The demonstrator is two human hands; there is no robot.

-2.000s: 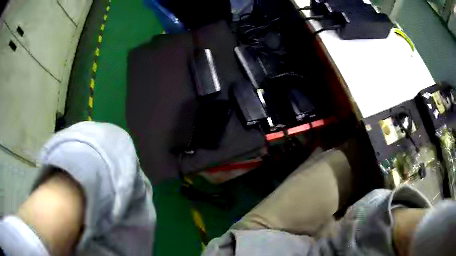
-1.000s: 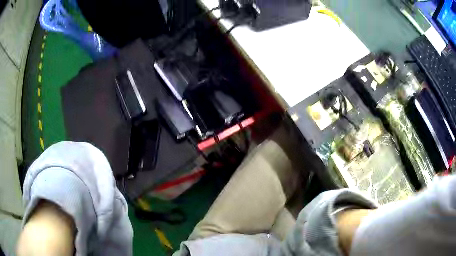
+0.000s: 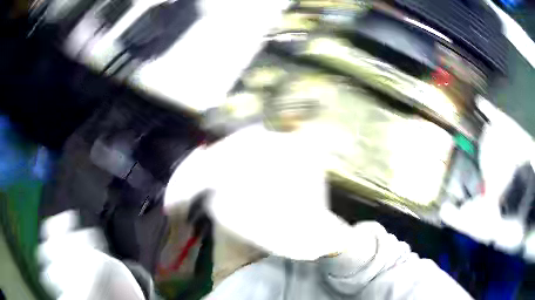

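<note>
The view is strongly blurred. My right hand (image 3: 258,187), in an overexposed white glove, is at the centre, in front of the near left part of the test fixture (image 3: 375,135); its fingers are not distinct. My left hand (image 3: 73,246), also white-gloved, is at the lower left over the dark cart top's near edge. Whether either hand holds anything cannot be told. Shiny film covers the fixture. A long black power adapter (image 3: 393,44) lies along its far side. Blurred dark shapes, likely adapters (image 3: 120,158), are on the cart at left.
A dark adapter (image 3: 158,29) lies on the white bench (image 3: 193,76) at upper left. The keyboard (image 3: 457,26) is behind the fixture. A red light (image 3: 441,76) and a green switch (image 3: 464,143) show at right. A blue bin (image 3: 498,266) is below the bench at lower right.
The view has swung right toward the fixture, so the cart now sits farther left. Both gloved hands have come into fuller view, the right one at the centre. The picture is more blurred.
</note>
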